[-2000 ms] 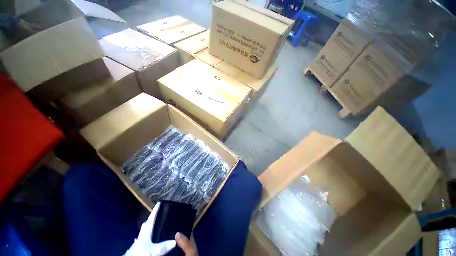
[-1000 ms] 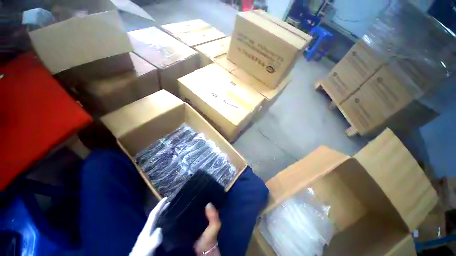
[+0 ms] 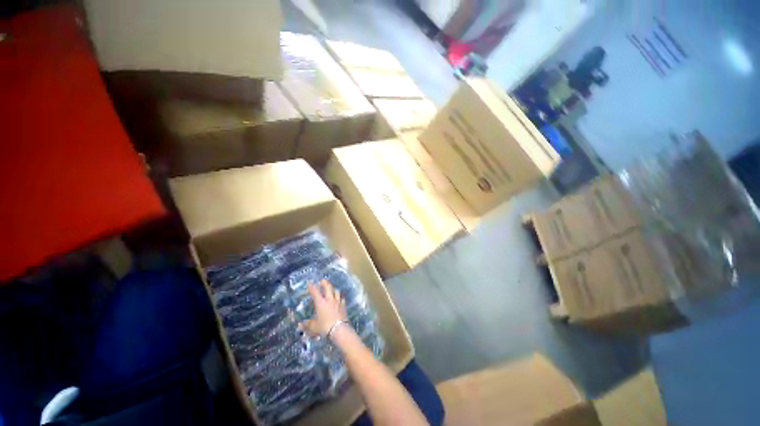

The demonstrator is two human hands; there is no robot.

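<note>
The open packing carton (image 3: 388, 308) rests by my lap, filled with rows of dark housings in glossy clear bubble bags (image 3: 267, 333). My right hand (image 3: 327, 309), bare with a bracelet, reaches in over the bagged rows. Its fingers are spread and its palm faces down on or just above them; I see nothing gripped. Of my left hand (image 3: 60, 406) only a small white gloved part shows at the lower left edge, blurred. Its fingers and anything in it are out of view.
The red table (image 3: 67, 150) is at the left. Closed cartons (image 3: 392, 204) stand beyond the packing carton. Flaps of the bag supply carton (image 3: 517, 395) show at the bottom right. Film-wrapped cartons (image 3: 600, 250) stand on a pallet at the right.
The view has tilted and shifted. Both hands held a black housing; now my right hand is over the packed rows, my left is at the lower left, and that housing is not in view.
</note>
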